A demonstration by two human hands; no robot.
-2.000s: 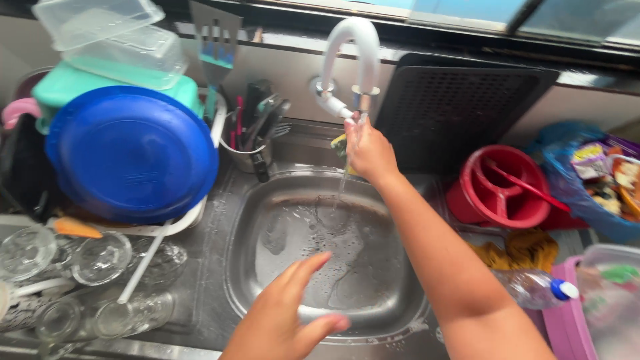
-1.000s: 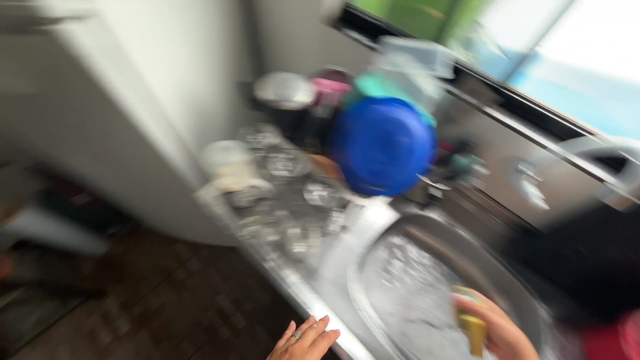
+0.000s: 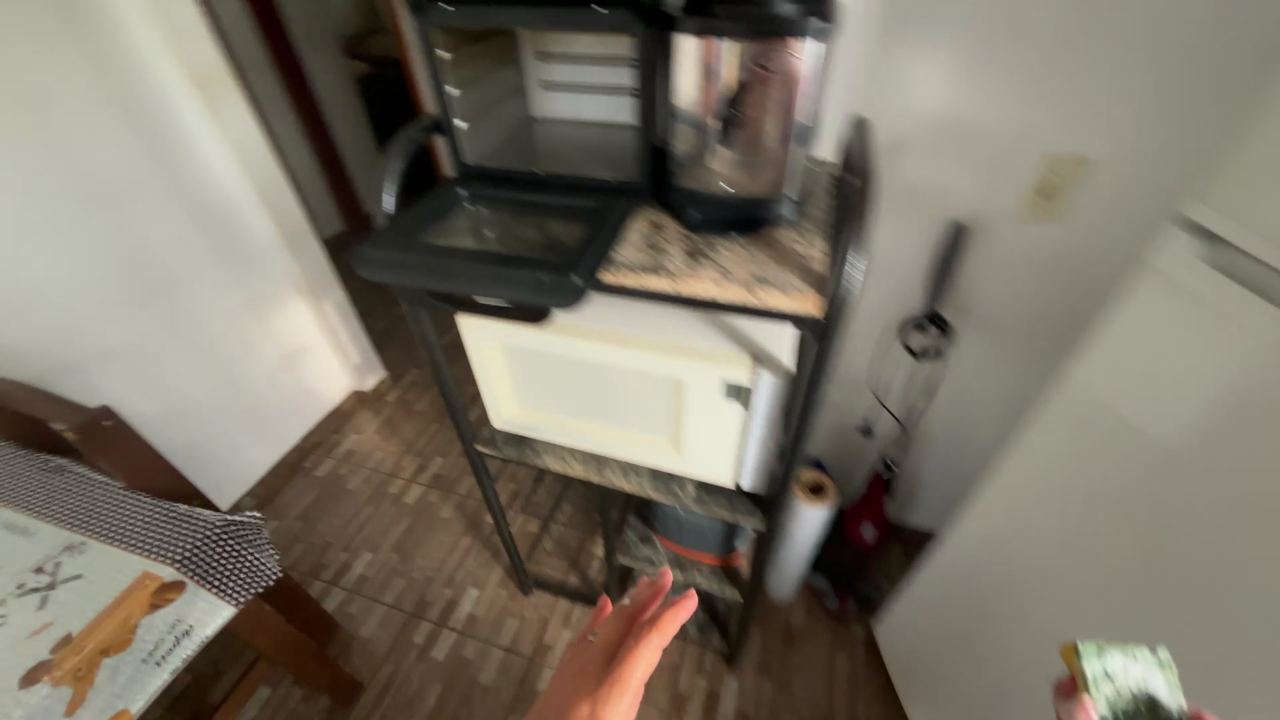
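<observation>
My left hand (image 3: pixel 625 650) is at the bottom middle, its fingers extended and holding nothing, in front of the lower part of a dark metal rack. At the bottom right edge, only the fingertips of my right hand (image 3: pixel 1075 700) show, shut on a sponge (image 3: pixel 1130 680) with a pale green and white face and a yellow edge. Beyond my hands, a white microwave oven (image 3: pixel 600 390) sits on the rack's middle shelf. Above it stands a black countertop oven (image 3: pixel 545 110) with its glass door (image 3: pixel 490 235) folded down, beside a black appliance with a glass front (image 3: pixel 735 120).
A table with a printed cloth (image 3: pixel 100 620) and a checked edge stands at the lower left. A white wall (image 3: pixel 150 220) rises behind it. White refrigerator-like panels (image 3: pixel 1120 450) are on the right. A roll (image 3: pixel 800 535) and a red-based upright appliance (image 3: pixel 865 520) stand beside the rack.
The view has swung from the sink to the rack. My right hand, at the faucet two seconds ago, now holds the sponge. My left hand has left the sink's front edge.
</observation>
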